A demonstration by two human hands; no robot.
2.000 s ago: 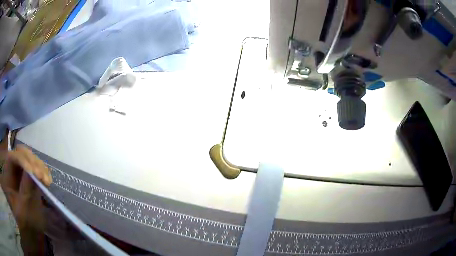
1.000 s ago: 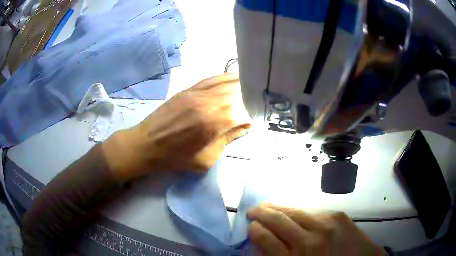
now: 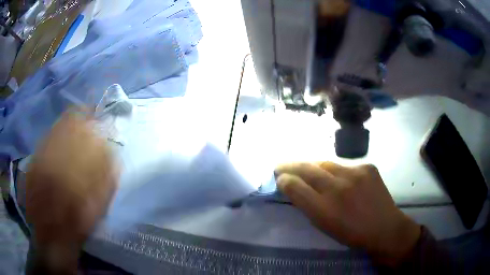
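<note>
A light blue fabric strip [image 3: 177, 180] stretches across the front of the white table, blurred by motion, from near my left hand to the fingertips of my right hand. My left hand [image 3: 70, 177] is at the left, strongly blurred; whether its fingers hold the strip's end cannot be told. My right hand [image 3: 336, 198] lies on the near edge of the machine bed [image 3: 306, 131], its fingertips pinching the strip's narrow end. The sewing machine head [image 3: 301, 48] stands above and behind my right hand.
A heap of light blue cut pieces [image 3: 134, 59] lies at the upper left, with a small crumpled white piece [image 3: 115, 101] beside it. A dark ribbed knob [image 3: 352, 140] hangs from the head. A flat black oblong [image 3: 454, 169] lies at the right. A ruler tape [image 3: 215, 260] follows the table's front edge.
My left hand has moved from beside the needle area to the far left, and the strip now spreads leftward. My right hand has stayed near the bed's front edge, still on the strip.
</note>
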